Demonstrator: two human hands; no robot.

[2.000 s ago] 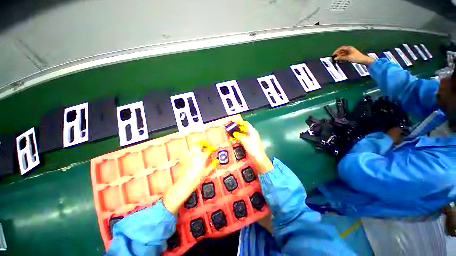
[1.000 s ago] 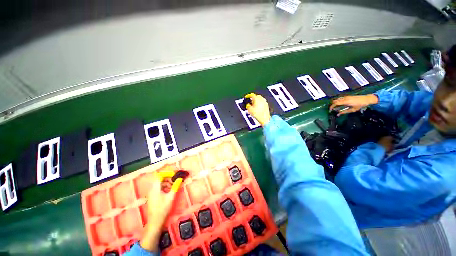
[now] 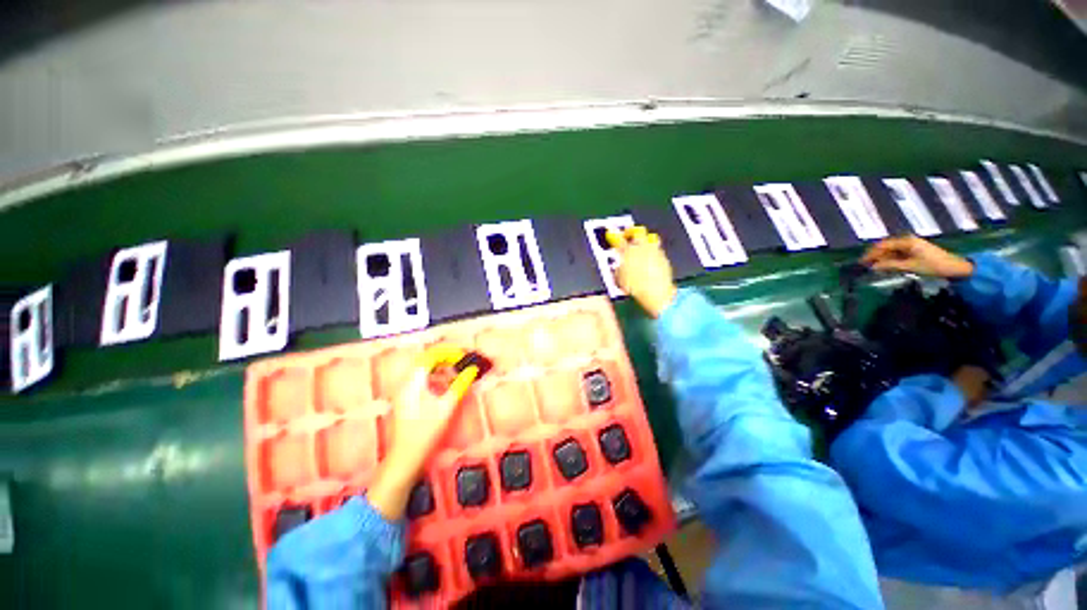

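Note:
The red blister tray (image 3: 346, 453) lies in front of me, with black watch heads (image 3: 515, 467) in its lower rows and one at the right of an upper row. Its upper left pockets are empty. My left hand (image 3: 432, 411), with yellow finger cots, pinches a black watch head (image 3: 472, 365) above the tray. My right hand (image 3: 644, 267), also with yellow finger cots, is at a white box insert (image 3: 606, 255) beyond the tray. My fingers cover part of that insert, and whether they hold a watch head cannot be seen.
White inserts (image 3: 514, 262) and dark lids (image 3: 324, 281) line the green conveyor (image 3: 393, 179) along the pale wall. At the right a person in a blue smock (image 3: 954, 465) reaches over a tangled black heap (image 3: 888, 346) on the bench.
Since one second ago, the view has shifted, so the tray and my hands appear further right. My right hand remains at an insert, and my left still holds its watch head. The neighbour's hand has lifted.

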